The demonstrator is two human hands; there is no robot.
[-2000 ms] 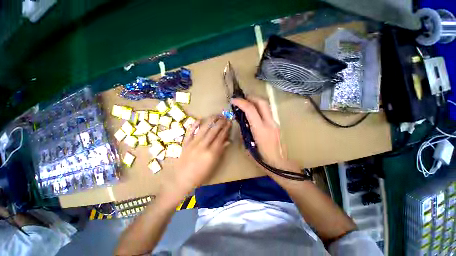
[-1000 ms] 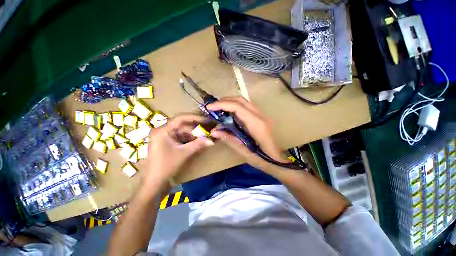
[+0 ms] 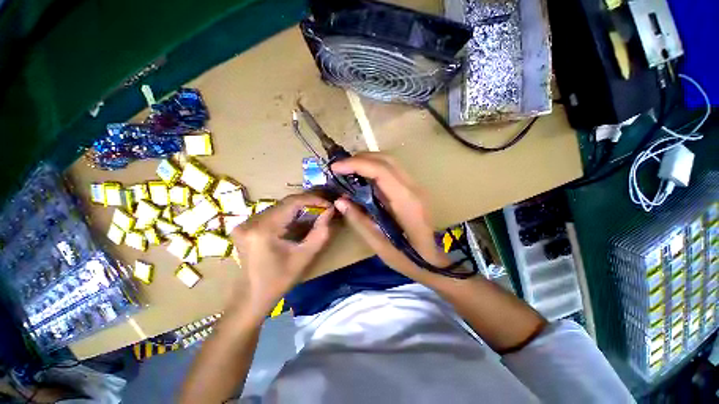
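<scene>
My right hand holds the black soldering iron, its metal tip pointing up and away over the cardboard. My left hand pinches a small battery, seen nearly edge-on, its yellow edge showing. The fingertips of both hands meet at the battery. A blue circuit board lies on the cardboard just left of the iron's handle, beyond my fingers. Loose white batteries with yellow edges lie left of my left hand. A tangled pile of blue circuit boards lies behind them.
The assembly tray is at the left. The fume fan and tip-cleaning box stand at the back, with a black box beside them. Battery trays are stacked at right, below a white power adapter.
The view has shifted, so bench objects sit further left. The battery in my left hand has turned from face-up to nearly edge-on. A blue board now shows beside the iron.
</scene>
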